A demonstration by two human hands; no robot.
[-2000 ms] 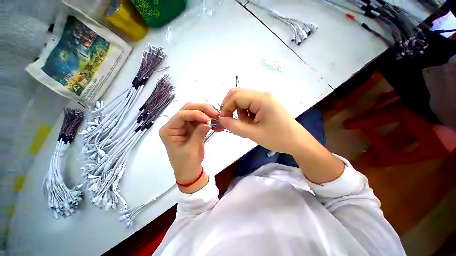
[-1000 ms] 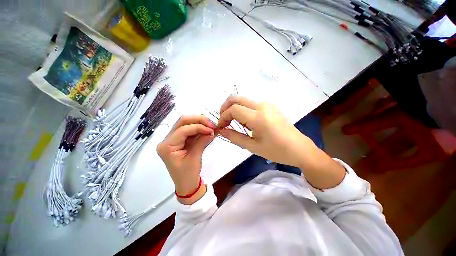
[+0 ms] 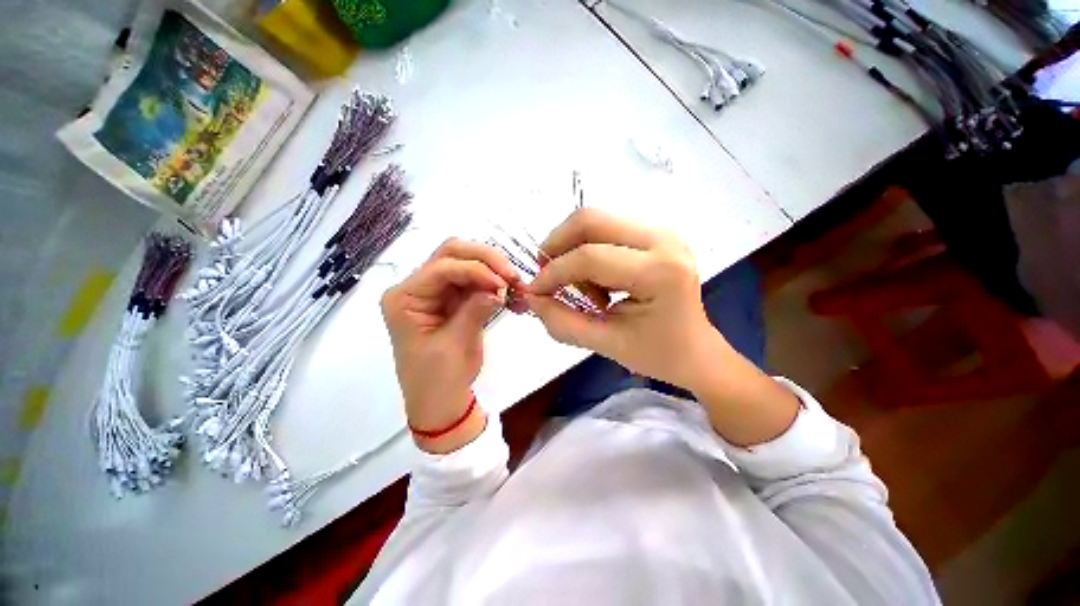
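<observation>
My left hand point(image 3: 444, 320) and my right hand point(image 3: 622, 284) meet fingertip to fingertip above the table's near edge. Both pinch thin lead wires point(image 3: 516, 251). The strands fan out above the fingertips and between the fingers of my right hand, some dark, some pale, some reddish. Any small housing between the fingertips is hidden or too small to tell. A white cable point(image 3: 344, 469) runs from a small white plug cluster at the lower left towards my left wrist.
White table point(image 3: 474, 130) holds cable bundles point(image 3: 267, 343) at left, a printed bag point(image 3: 190, 113), a yellow container point(image 3: 306, 36), a green bag point(image 3: 385, 14), small loose whitish pieces point(image 3: 651, 155) and more cable bundles point(image 3: 936, 71) upper right. Red stool point(image 3: 936, 314) stands right.
The view has shifted slightly. My right hand's fingers are bent differently, and more wire strands show above and between the fingers. The fingertips still meet.
</observation>
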